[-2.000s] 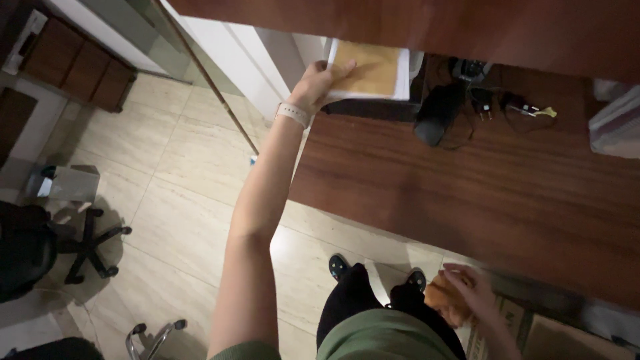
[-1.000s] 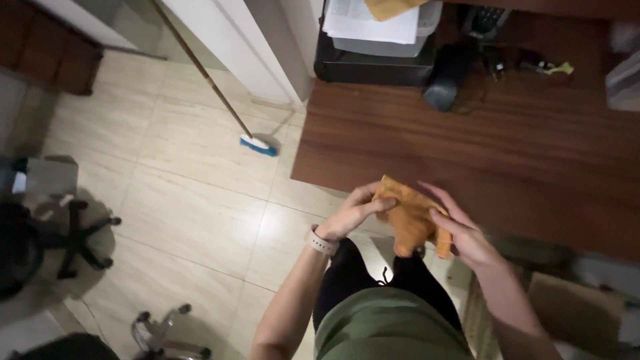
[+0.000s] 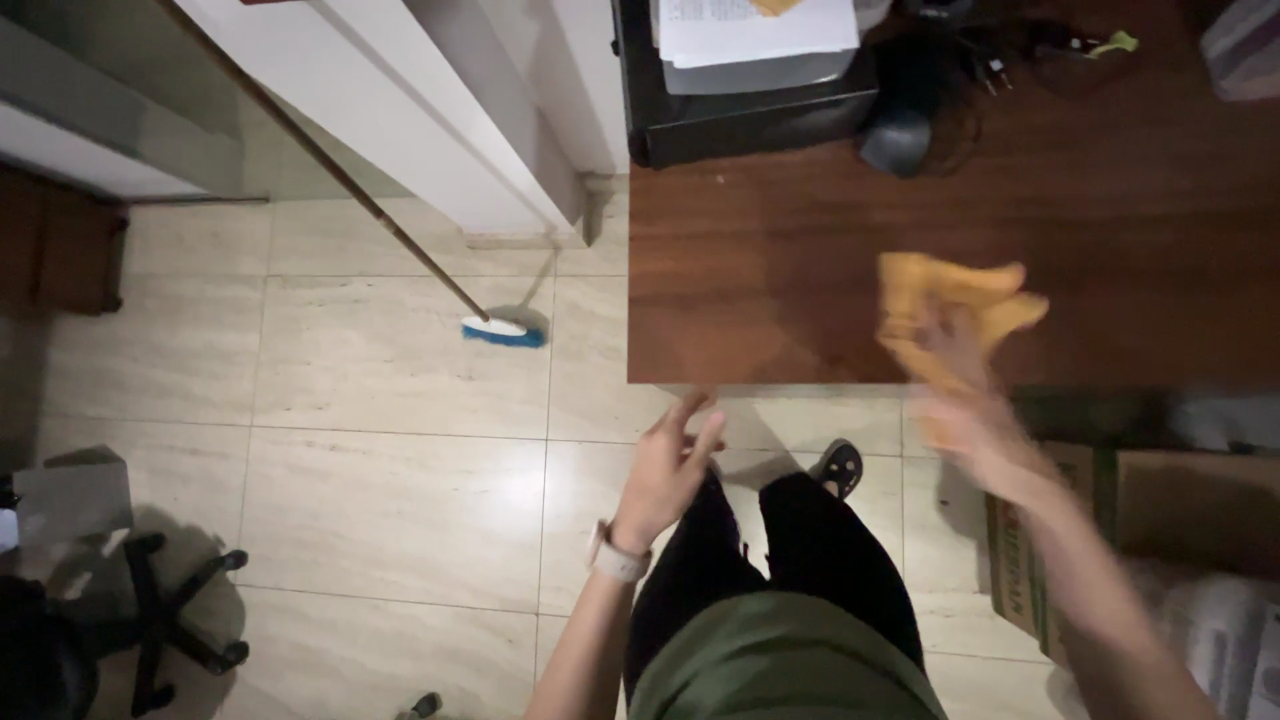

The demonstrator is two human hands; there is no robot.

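Observation:
My right hand point(image 3: 960, 390), blurred by motion, holds an orange cloth point(image 3: 915, 290) over the front part of a dark wooden desk point(image 3: 760, 260). The cloth hangs loosely folded, and whether it touches the wood cannot be told. My left hand point(image 3: 675, 465), with a watch on its wrist, is just off the desk's front edge near the left corner. Its fingers are apart and it holds nothing.
A black box-like device point(image 3: 760, 125) bearing papers point(image 3: 760, 35) stands at the desk's back left. Beside it lie a dark rounded object point(image 3: 895, 140) and cables. A broom point(image 3: 505, 331) leans left; cardboard boxes point(image 3: 1190, 510) sit below right. A wheeled chair base point(image 3: 165, 610) stands lower left.
My left hand has left the papers, then the cloth it held with my right hand a second ago. My right hand has carried the cloth forward over the desk.

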